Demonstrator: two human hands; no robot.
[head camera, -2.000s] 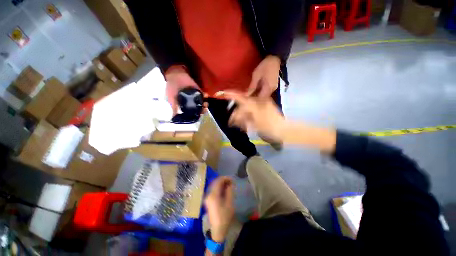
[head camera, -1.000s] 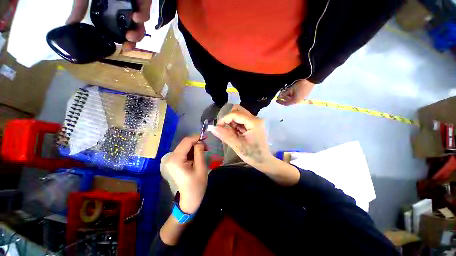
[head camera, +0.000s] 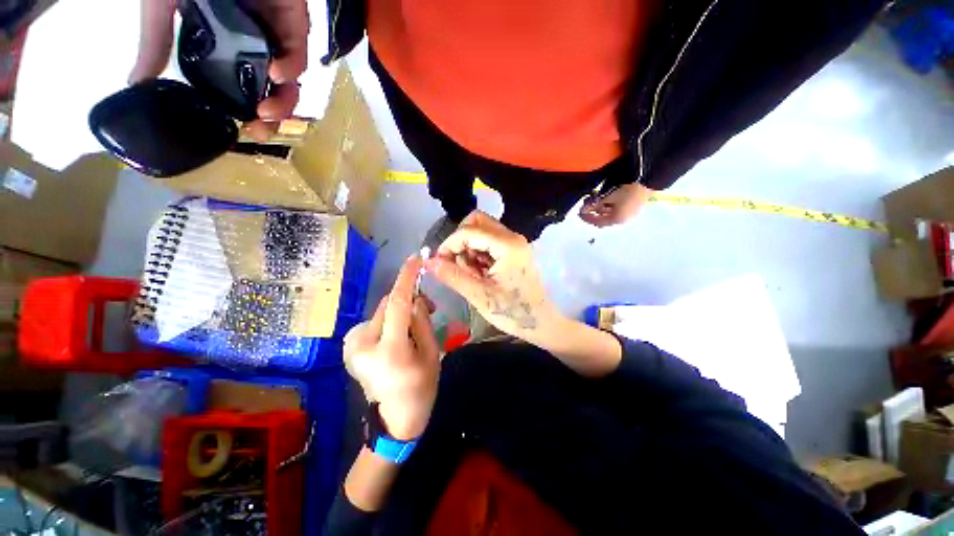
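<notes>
My left hand (head camera: 395, 351), with a blue band at the wrist, is raised in front of me with its fingers up. It holds a tiny light part (head camera: 423, 258) at the fingertips, too small to identify. My right hand (head camera: 486, 262) meets it from the right, its thumb and index finger pinched on the same tiny part. A black hinged case (head camera: 162, 128) hangs open in another person's hand at the upper left, apart from my hands.
A person in an orange top (head camera: 513, 84) stands facing me. A blue crate (head camera: 358, 288) with a spiral-bound pad and bagged small parts is at left, near a cardboard box (head camera: 350, 141) and red stool (head camera: 50, 322). White sheets (head camera: 732, 345) lie at right.
My left hand's fingers have straightened upward, and the dark thin item between the hands no longer shows clearly. The other person's case has tilted slightly.
</notes>
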